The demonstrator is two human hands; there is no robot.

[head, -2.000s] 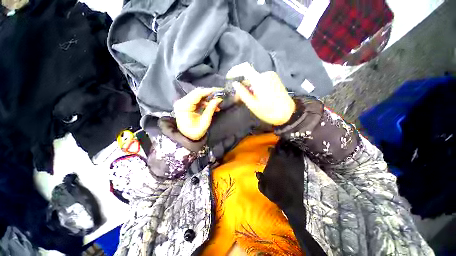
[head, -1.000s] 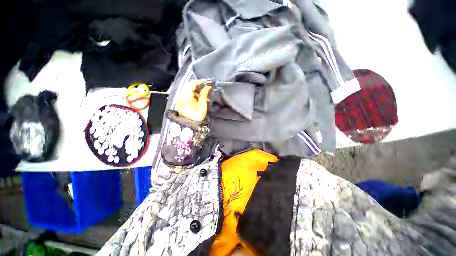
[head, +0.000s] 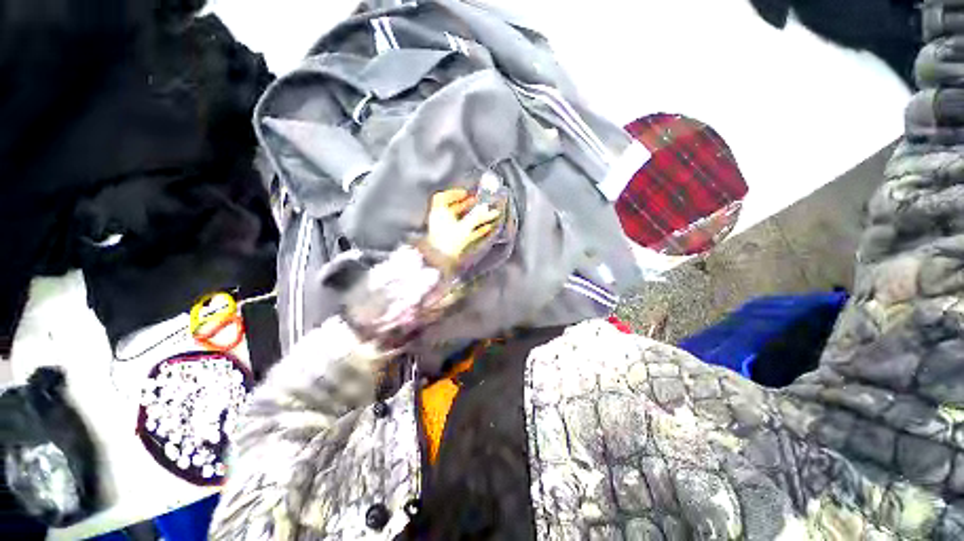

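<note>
The grey garment [head: 423, 137] with paired white stripes lies bunched on the table and down to my lap. My left hand [head: 462, 224] is on its middle, fingers bent and pinching a fold of the cloth. A small silvery-white piece, likely a button [head: 489, 184], shows at its fingertips. No needle or thread can be made out clearly. My right hand is out of the picture; only its quilted sleeve shows, reaching up along the right edge.
The round button tray [head: 196, 412] is left of the garment, with yellow and orange scissors [head: 218, 321] behind it. Black garments [head: 127, 159] lie at the left. A red plaid pad [head: 682, 185] is at the right table edge, blue cloth [head: 766, 322] below it.
Two seconds ago both hands worked together at the cloth; my right hand has left the picture and its sleeve now reaches up at the right. My left hand has come onto the garment's middle.
</note>
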